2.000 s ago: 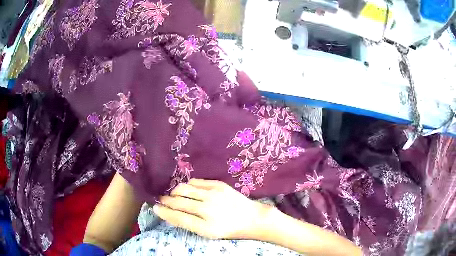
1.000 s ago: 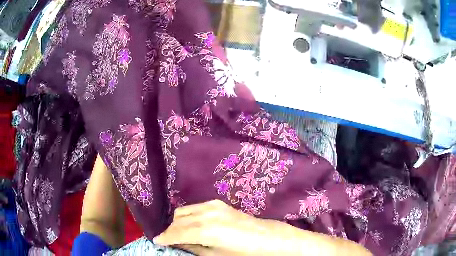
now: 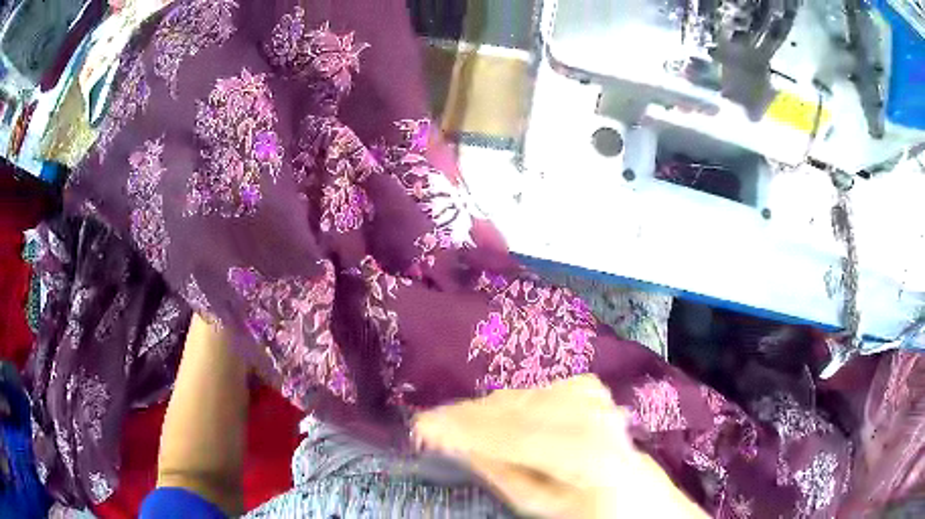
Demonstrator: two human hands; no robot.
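Observation:
A plum-purple floral garment panel (image 3: 436, 324) spreads across my lap and up over the table's left part, in loose folds. My right hand (image 3: 527, 431) is on its near edge at the lower middle, back of the hand up and blurred; whether its fingers grip the cloth does not show. My left forearm comes up at the lower left and goes under the panel; my left hand is hidden beneath the cloth.
A white sewing machine (image 3: 649, 112) stands on the blue-edged table (image 3: 710, 300) at upper right, with a twisted strand (image 3: 844, 243) hanging at its right. Plaid cloth (image 3: 492, 86) lies left of it. Red cloth (image 3: 132, 446) is at lower left, pink folds (image 3: 893, 416) at lower right.
My right hand has moved right and slightly up along the cloth from the lower middle. The panel's folds have shifted. My left forearm stays under the cloth.

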